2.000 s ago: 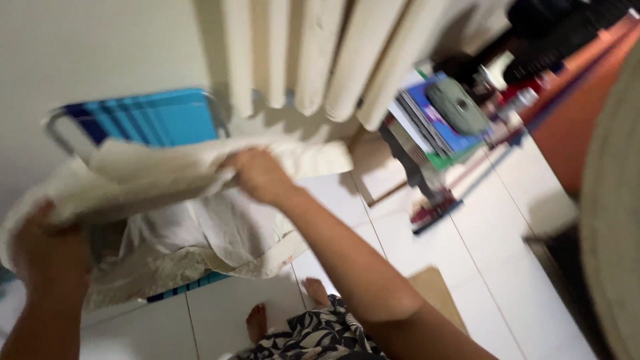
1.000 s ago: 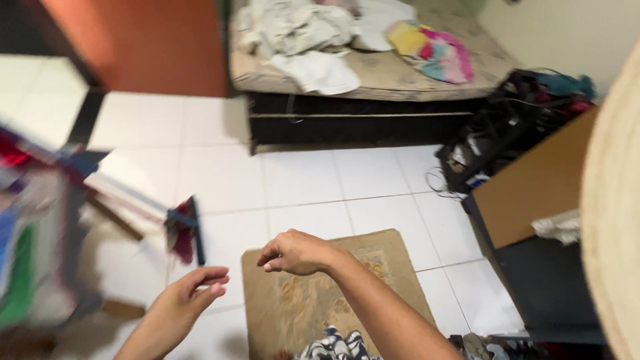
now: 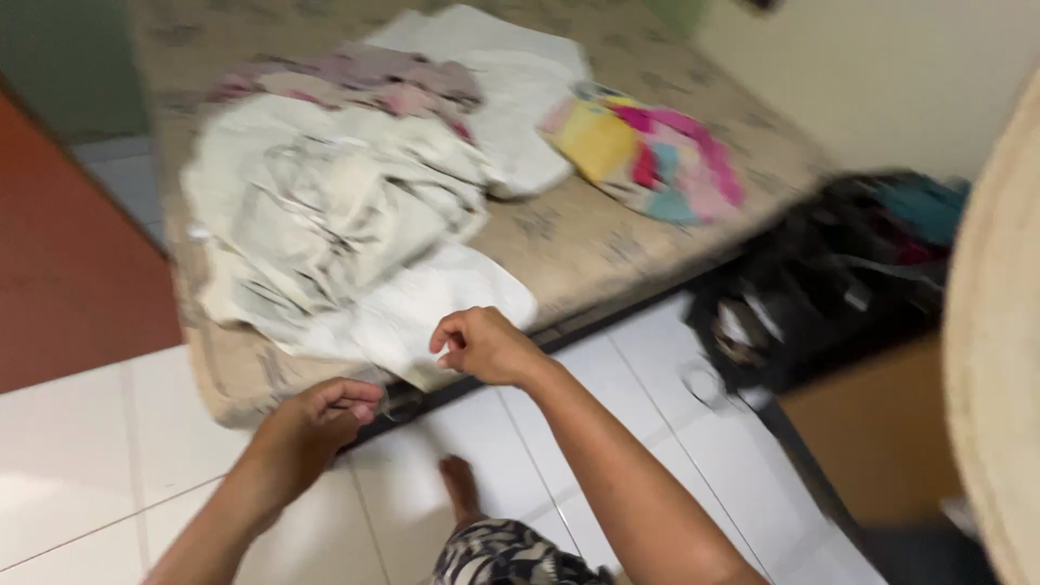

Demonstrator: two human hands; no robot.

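My left hand (image 3: 329,414) is over the near edge of the mattress, fingers bent and apart from the thumb, with nothing seen in it. To its right my right hand (image 3: 479,345) hangs in front of a white cloth (image 3: 439,296), its fingers curled loosely; no held thing shows. A crumpled off-white fabric (image 3: 325,195) lies on the patterned mattress (image 3: 585,252). Behind it are a pinkish patterned cloth (image 3: 390,77) and a white pillow-like item (image 3: 520,106). A multicoloured cloth (image 3: 650,158) rests farther right. Motion blurs the picture somewhat.
A black rack with cloths and cables (image 3: 821,260) stands right of the bed, beside a brown panel (image 3: 877,431). An orange-brown panel (image 3: 73,260) is at the left. White floor tiles (image 3: 301,520) lie below. A pale rounded object (image 3: 999,341) fills the right edge.
The view has swung from the blue chair to the bed, which is now near. Two seconds ago both hands held a whitish cloth; a second ago and now they hold nothing visible.
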